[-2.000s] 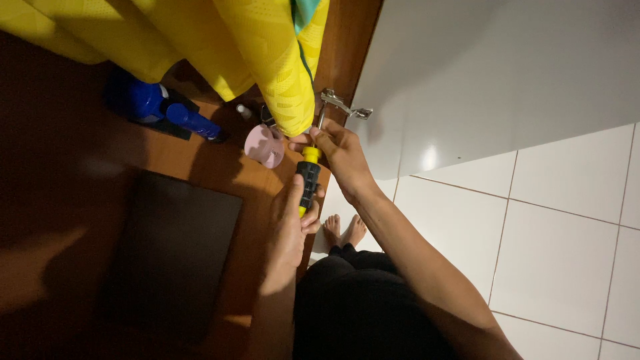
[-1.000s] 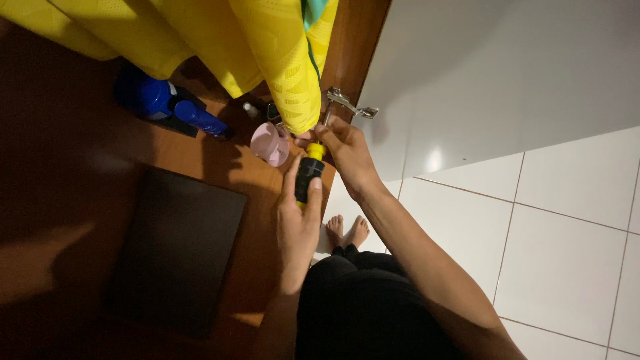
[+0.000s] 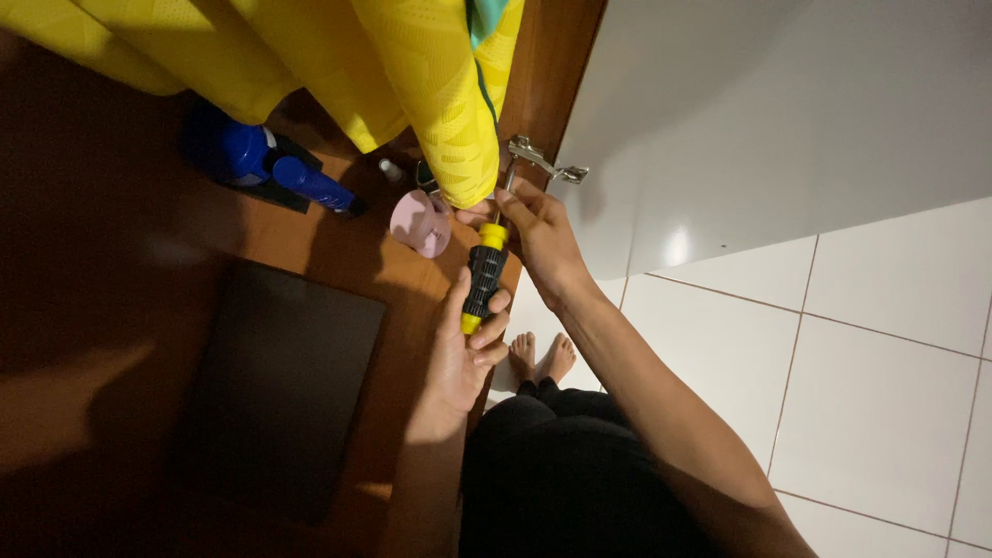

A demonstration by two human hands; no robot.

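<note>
My left hand [image 3: 465,349] has its fingers around the lower part of the black and yellow handle of a screwdriver [image 3: 485,271]. The metal shaft points up to a metal cabinet hinge [image 3: 535,155] that joins the wooden cabinet side and the grey door. With thumb and fingers, my right hand [image 3: 542,232] pinches the shaft just above the handle. The hem of a yellow garment [image 3: 457,139] hangs right beside the fingertips of that hand. Whether the tip sits in a screw is too small to tell.
Left of the hands, a pink cup-like item [image 3: 420,225], a small bottle [image 3: 390,170] and blue containers [image 3: 310,182] stand on the wooden shelf. A dark flat panel [image 3: 287,380] lies lower left. The grey door [image 3: 721,116] stands open at the right, above white floor tiles [image 3: 883,387].
The fingers of my left hand have shifted on the screwdriver handle, and more of the handle's lower end shows than a second ago. My right hand stays at the shaft.
</note>
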